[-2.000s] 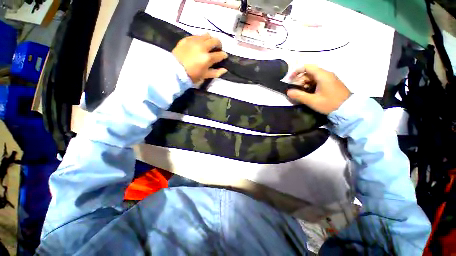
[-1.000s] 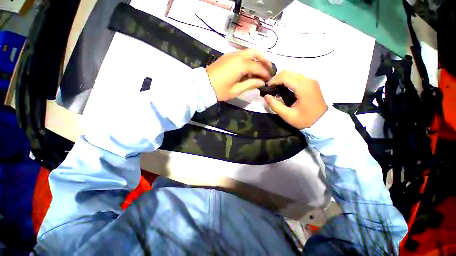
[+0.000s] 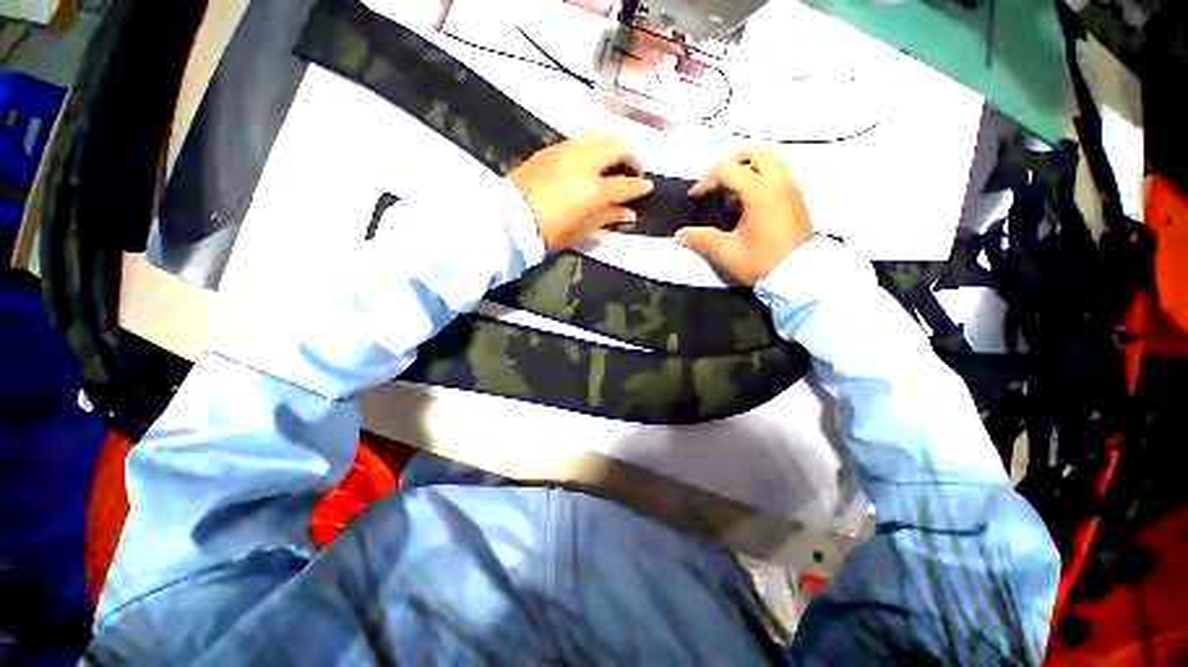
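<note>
A camouflage shoulder strap runs from the upper left down to my hands on the white table sheet. My left hand is on the strap and grips it near its right part. My right hand holds the strap's right end between thumb and fingers. Any webbing under my fingers is too dark to tell. Two more camouflage shoulder straps lie one below the other, nearer my body; my left sleeve covers their left ends.
The sewing machine head and its clamp stand just beyond my hands. A dark pile of webbing pieces lies at right. Long dark straps hang at the left edge. A small black piece lies by my left sleeve.
My hands have moved apart along the strap since a second ago. Earlier, my right hand was farther right with the strap's rounded end visible. The view has shifted slightly.
</note>
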